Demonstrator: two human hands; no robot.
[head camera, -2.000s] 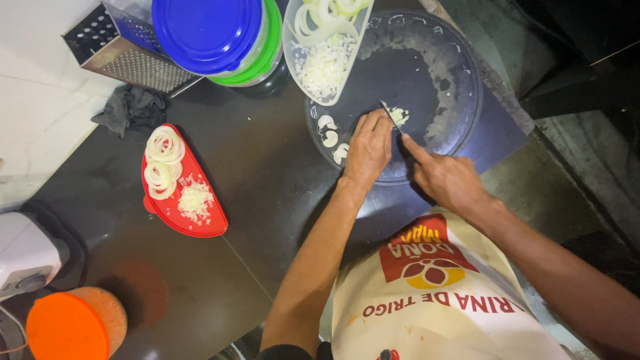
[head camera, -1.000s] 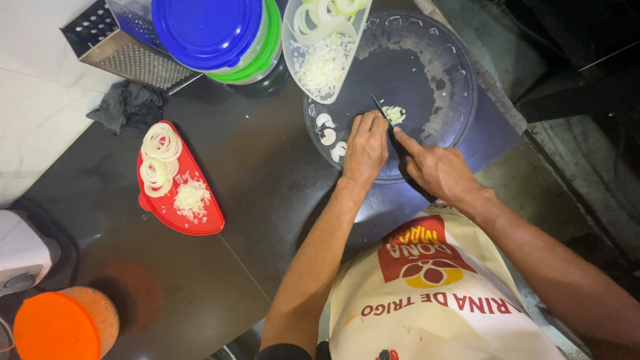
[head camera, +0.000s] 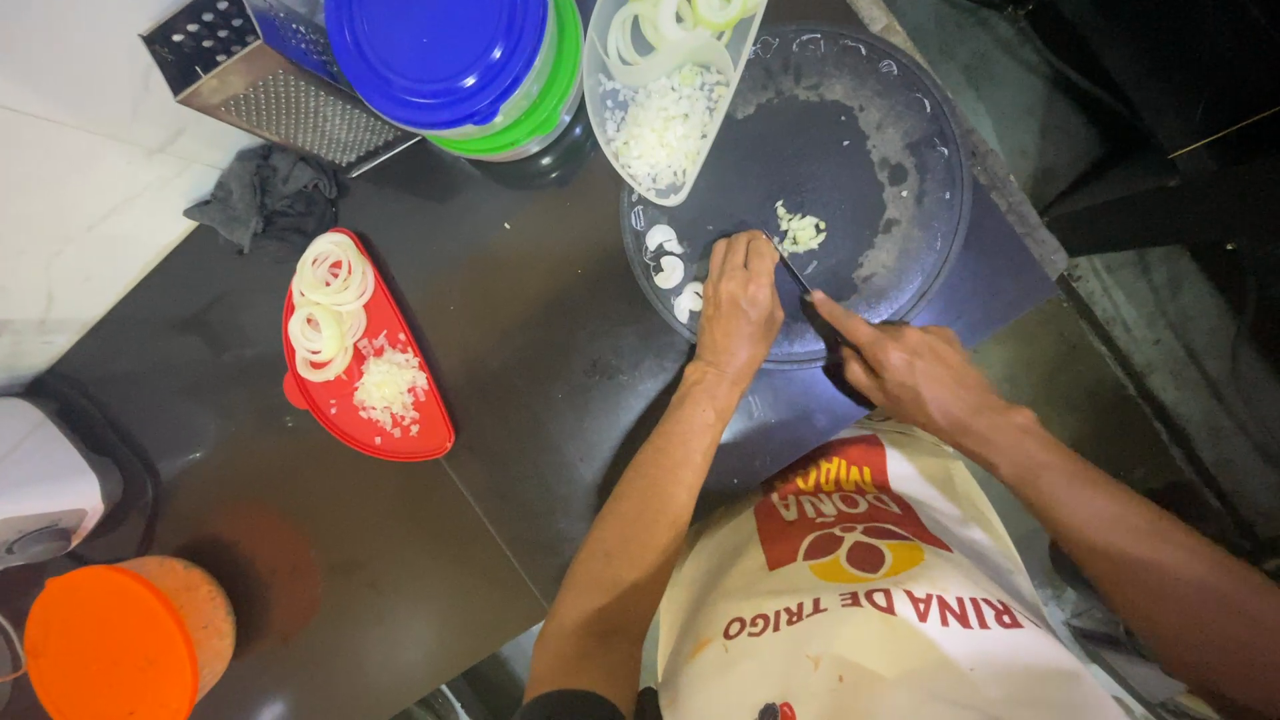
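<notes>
On a round dark board (head camera: 850, 190), my right hand (head camera: 910, 375) grips a knife (head camera: 790, 265) by its dark handle, the blade pointing up and left. The curled fingertips of my left hand (head camera: 741, 300) rest on the board beside the blade's tip; whatever lies under them is hidden. Just beyond the blade is a small pile of chopped pale pieces, perhaps garlic (head camera: 800, 228). White curved pieces (head camera: 668, 271) lie along the board's left edge. A clear plastic container (head camera: 603, 100) with onion rings (head camera: 640, 30) and diced onion (head camera: 665, 130) overlaps the board's upper left.
A red lid (head camera: 420, 430) holds more onion rings (head camera: 335, 270) and diced onion (head camera: 390, 387). Behind it are a dark cloth (head camera: 268, 195), a metal box grater (head camera: 310, 110) and stacked tubs with a blue lid (head camera: 435, 55). An orange-lidded container (head camera: 110, 640) and a white appliance (head camera: 45, 485) stand left.
The knife and my right hand have shifted down and left, away from the chopped pile. The blade now lies between the pile and my left fingertips.
</notes>
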